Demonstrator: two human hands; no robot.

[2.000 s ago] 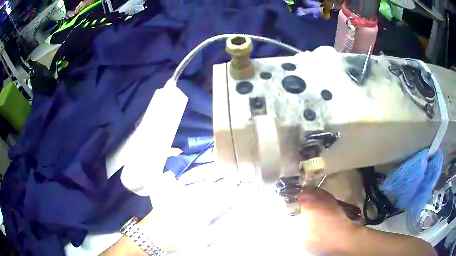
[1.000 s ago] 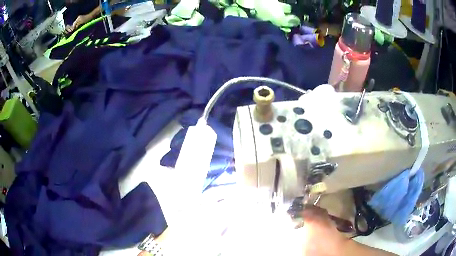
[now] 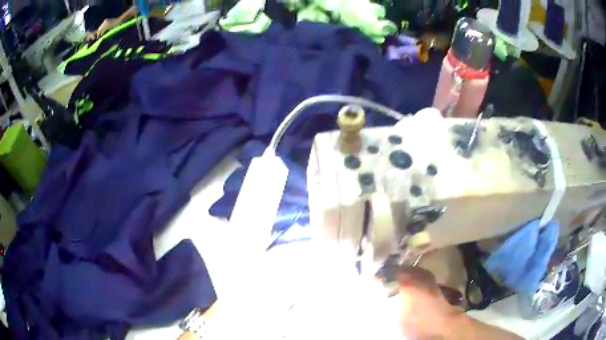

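Observation:
The cream machine head (image 3: 465,179) stands right of centre. A white lamp (image 3: 260,192) at its left throws strong glare over the needle area, which hides the needle. My right hand (image 3: 425,309) is beside the machine's lower front, its fingers near the presser area; what it touches is lost in glare. My left hand is washed out; only the wrist with a metal watch (image 3: 193,324) shows at the bottom edge. A piece of navy cloth, bright blue under the lamp (image 3: 291,214), lies left of the head.
A large crumpled navy heap (image 3: 153,139) lies left and behind. Black scissors (image 3: 477,285) and a blue tassel (image 3: 525,255) are right of my right hand. A pink flask (image 3: 462,83) stands behind the machine. Pale green pieces (image 3: 345,16) lie at the back.
Since two seconds ago the view has shifted, so the machine sits lower and more of the back shows. The heap has drawn back on the left, baring white table. My right hand stays by the needle area.

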